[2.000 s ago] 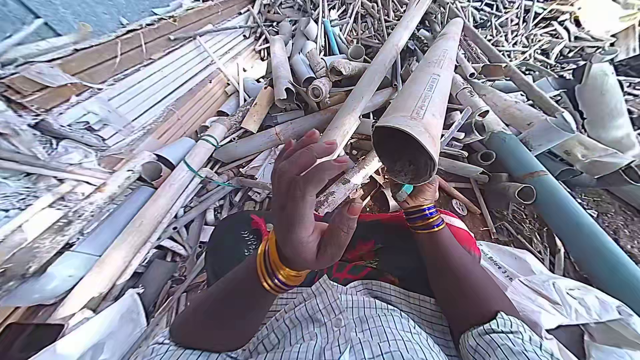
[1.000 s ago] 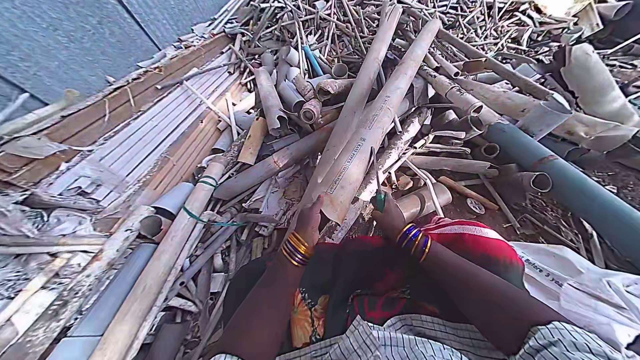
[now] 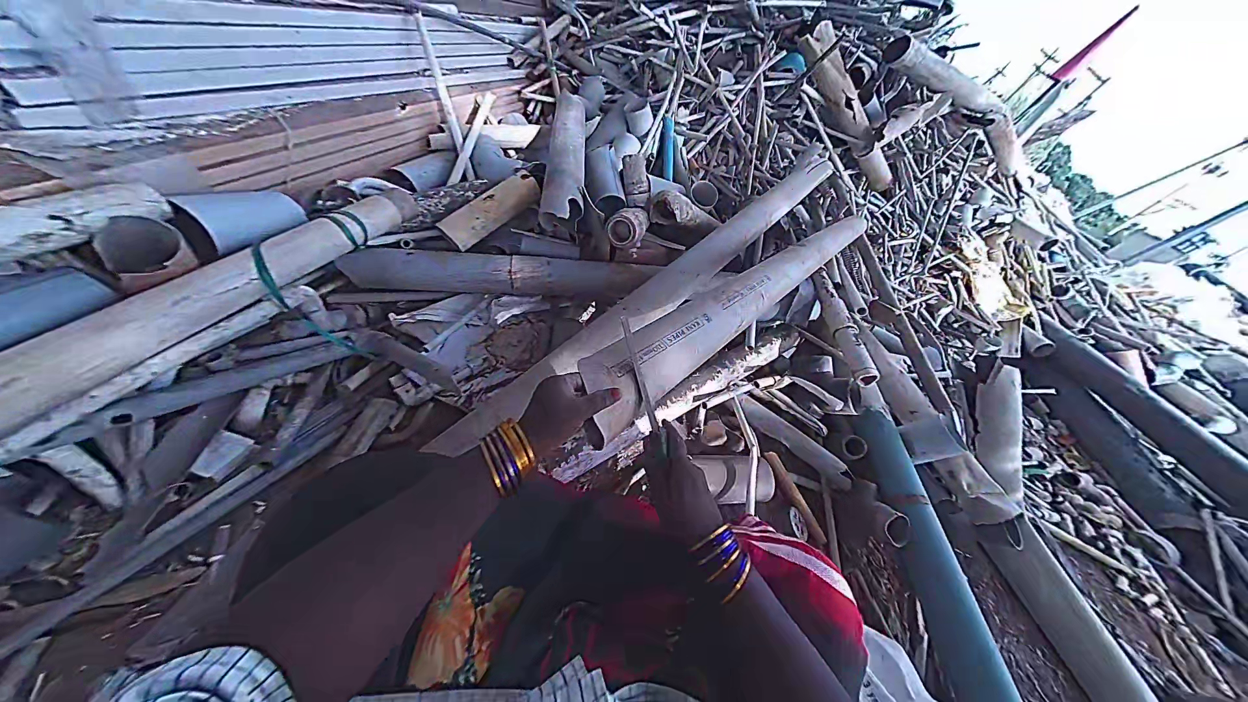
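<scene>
A grey plastic pipe (image 3: 721,317) with printing along its side slants up and away from me, its near end ragged. My left hand (image 3: 565,409) grips it at that near end, thumb pointing right. In my right hand (image 3: 678,478) is a thin, narrow blade (image 3: 641,375), which stands up across the pipe close to its near end. Whether the blade's edge is toothed cannot be told. A second long pale pipe (image 3: 624,317) lies beside the printed one on its left and passes down by my left hand. My fingers hide part of the near end.
Pipe offcuts (image 3: 565,161) and a cross-lying grey pipe (image 3: 487,273) are just beyond. At left lies a long pale pipe with green cord (image 3: 273,268) around it, below stacked white strips (image 3: 244,49). A blue-green pipe (image 3: 926,546) runs down the right, beside a large scrap heap (image 3: 936,195).
The printed pipe's open end, raised toward me two seconds ago, is now lower, against the other pipe. My left hand, earlier open and empty, has come onto it. The view has swung right.
</scene>
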